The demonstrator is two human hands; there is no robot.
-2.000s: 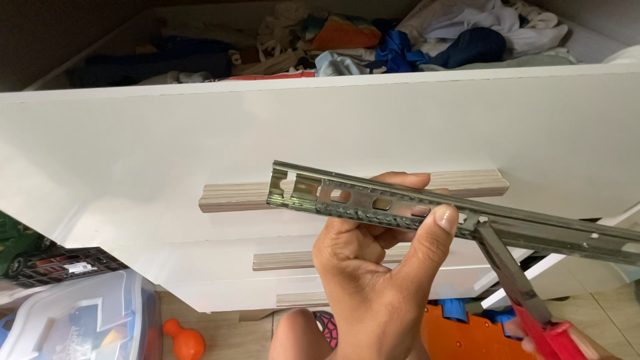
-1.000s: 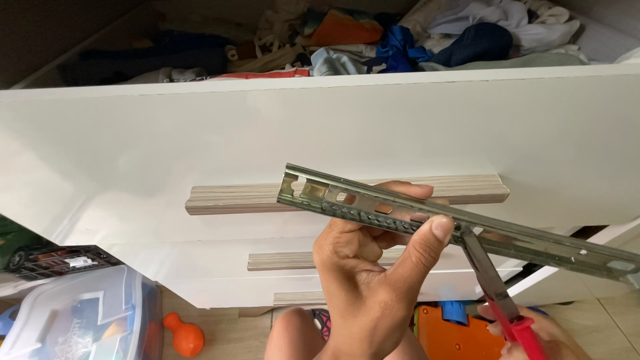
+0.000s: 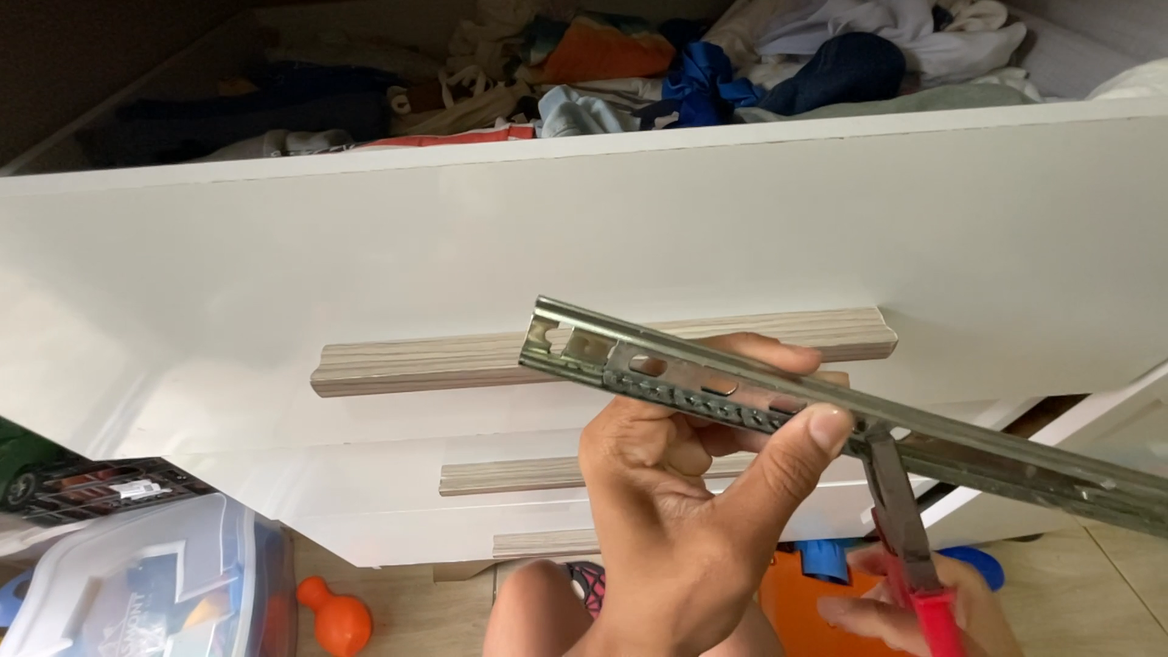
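My left hand (image 3: 703,511) grips a metal ball-bearing drawer slide (image 3: 730,370), its thumb on the near edge and its fingers behind. The slide slants down to the right and runs out of view; slots and a row of ball bearings show near its left end. At the lower right, my right hand (image 3: 912,584) is around a tool with red handles (image 3: 933,611) and dark metal jaws or blades (image 3: 894,502). The tool's tip meets the slide just right of my left thumb; the exact contact is hidden.
Behind the slide stands a white drawer front (image 3: 584,237) with a wood-grain handle (image 3: 411,365); the open drawer holds clothes (image 3: 611,55). Lower drawers have similar handles (image 3: 511,476). On the floor are a lidded clear plastic box (image 3: 164,575), an orange toy (image 3: 338,616) and a larger orange object (image 3: 803,611).
The red-handled tool has swung to a steeper angle, and its handles with my right hand have moved left. My left hand keeps its hold on the slide.
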